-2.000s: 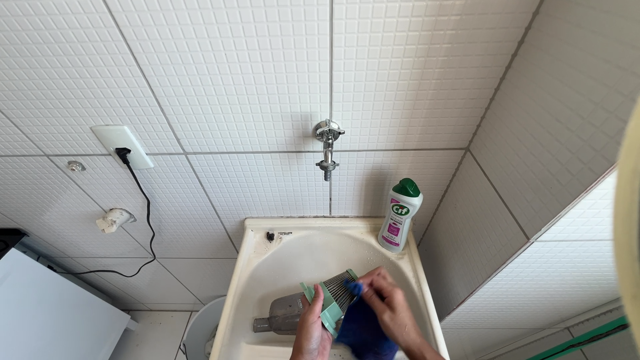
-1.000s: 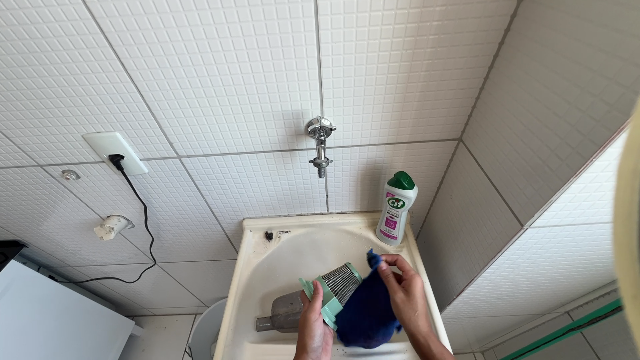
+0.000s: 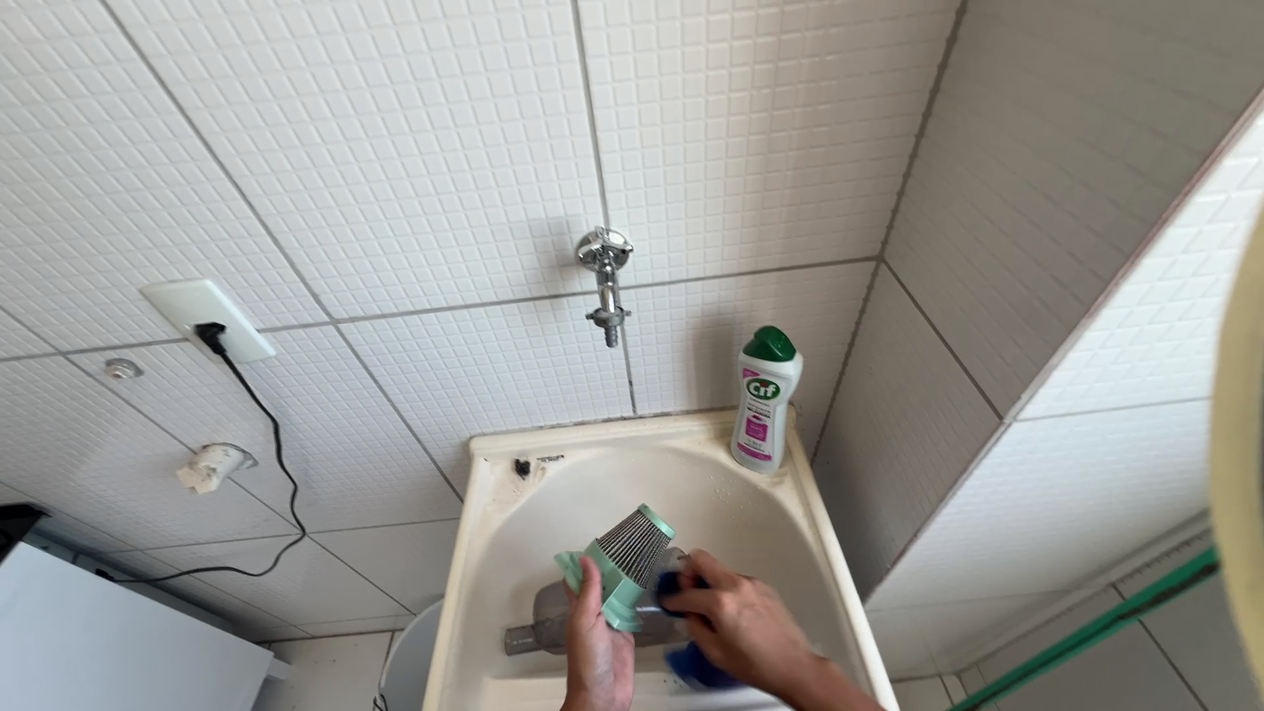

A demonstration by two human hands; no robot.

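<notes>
My left hand (image 3: 597, 642) grips the green plastic rim of a cone-shaped pleated filter (image 3: 632, 553), its narrow end tilted up and to the right. Close to the filter's right side, my right hand (image 3: 741, 622) is closed on a dark blue cloth (image 3: 699, 667), partly blurred and hanging below the fingers. Beneath both hands, a grey translucent plastic container (image 3: 548, 622) lies in the cream laundry sink (image 3: 474, 543), its neck pointing left and much of it hidden.
A white Cif bottle (image 3: 765, 405) with a green cap stands on the sink's back right corner. Above the sink, a chrome tap (image 3: 607, 286) juts from the tiled wall. A black cord (image 3: 281, 454) hangs from an outlet (image 3: 207, 318) at left, above a white appliance (image 3: 118, 632).
The blue cloth, spread below my right hand a second ago, is now bunched in it. My right hand has moved lower, beside the filter.
</notes>
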